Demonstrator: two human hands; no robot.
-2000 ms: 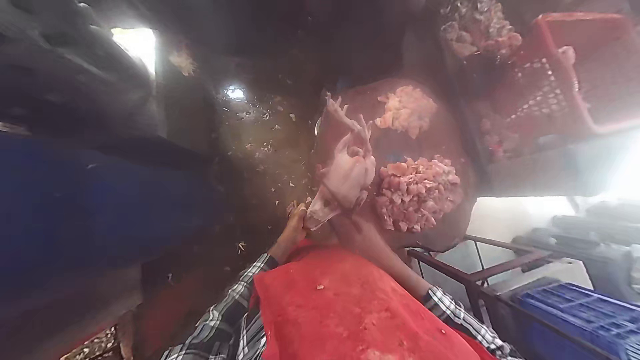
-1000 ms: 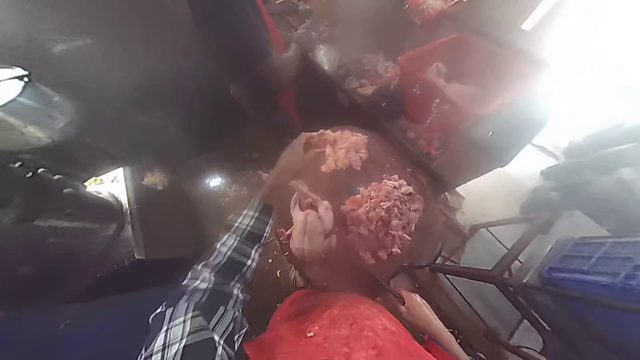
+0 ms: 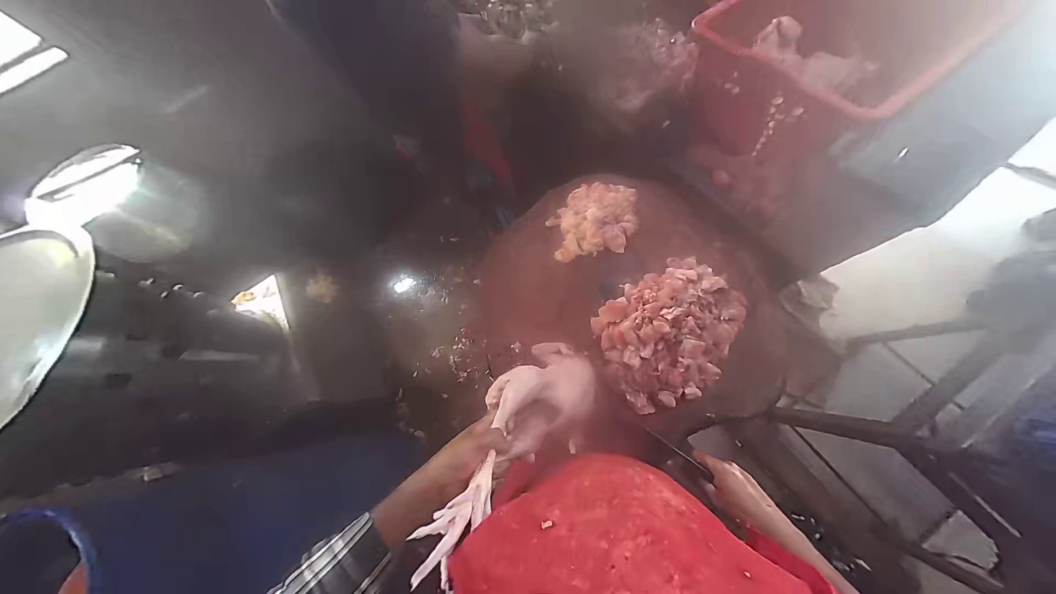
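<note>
A plucked chicken carcass (image 3: 549, 396) lies at the near left edge of a round chopping block (image 3: 528, 280), its feet hanging down beside my red apron. My left hand (image 3: 483, 437) grips the bird's leg end from the left, with the fingers partly hidden by it. At the block's near right edge my right hand (image 3: 726, 478) holds a knife (image 3: 676, 450) by its handle, the blade pointing up and left. A large heap of cut pink meat pieces (image 3: 672, 330) lies right of the carcass. Farther back on the block is a smaller yellowish heap of pieces (image 3: 596, 221).
A red plastic crate (image 3: 784, 91) with pale meat inside stands at the back right. Metal frame bars (image 3: 850, 429) run along the right. A blue-rimmed container (image 3: 74, 528) is at the lower left, and a wet dark surface with scraps lies left of the block.
My left hand has come back from farther up the block to the carcass. The carcass has turned, with its feet now toward me. The view has shifted strongly.
</note>
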